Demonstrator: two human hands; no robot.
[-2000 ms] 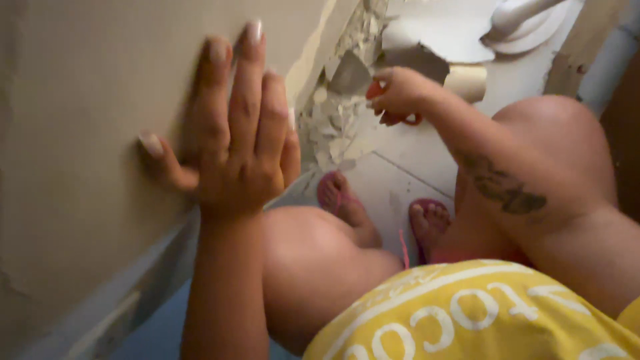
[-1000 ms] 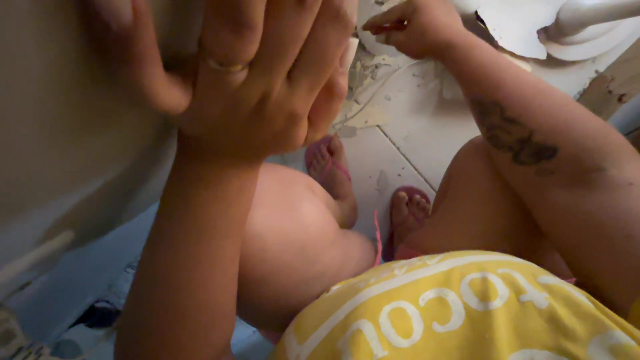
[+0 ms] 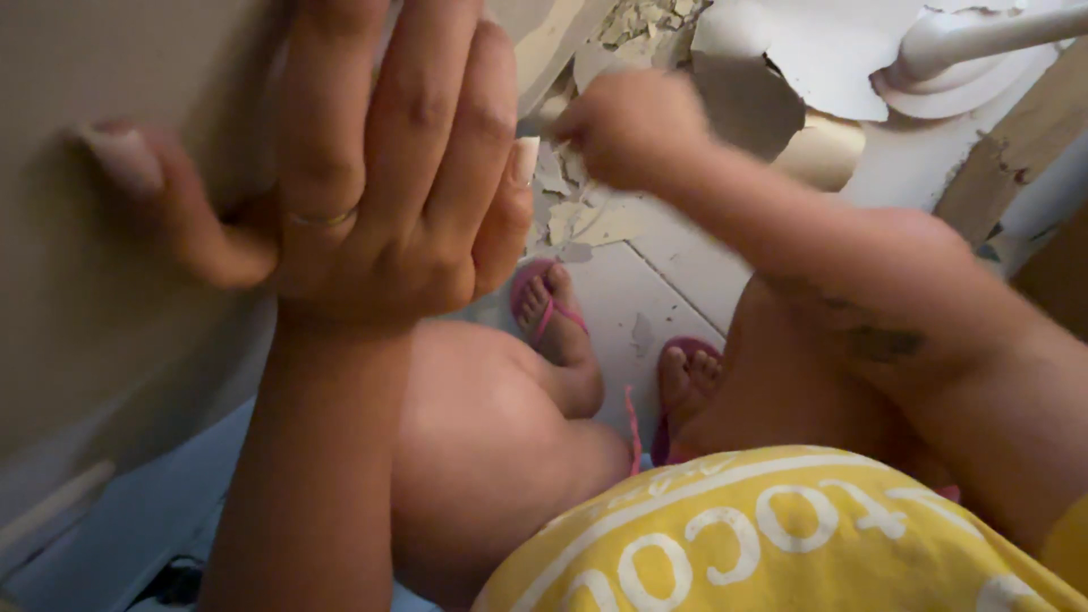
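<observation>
My left hand (image 3: 399, 187) is raised at the left centre, palm towards the pale wall (image 3: 102, 323), fingers extended and thumb out to the side; a ring is on one finger. It holds nothing that I can see. Farther off, my right hand (image 3: 633, 127) is curled and blurred by motion, close to the foot of the wall. A small tool in its grip is mostly hidden by the fingers; a blurred pale edge shows at the fingertips. Flakes of peeled paint (image 3: 595, 221) lie below and around this hand.
Large curled paint pieces (image 3: 739, 102) lie on the pale floor (image 3: 629, 280) beyond my right forearm. A white pedestal base (image 3: 943, 59) with a pipe stands at the upper right, near a worn wooden board (image 3: 1003, 153). My feet in pink flip-flops (image 3: 531, 293) are between the hands.
Two seconds ago a red thing showed in my right hand; its colour is now hidden. My right hand has shifted against the debris, and my left hand appears larger and nearer the camera than two seconds ago.
</observation>
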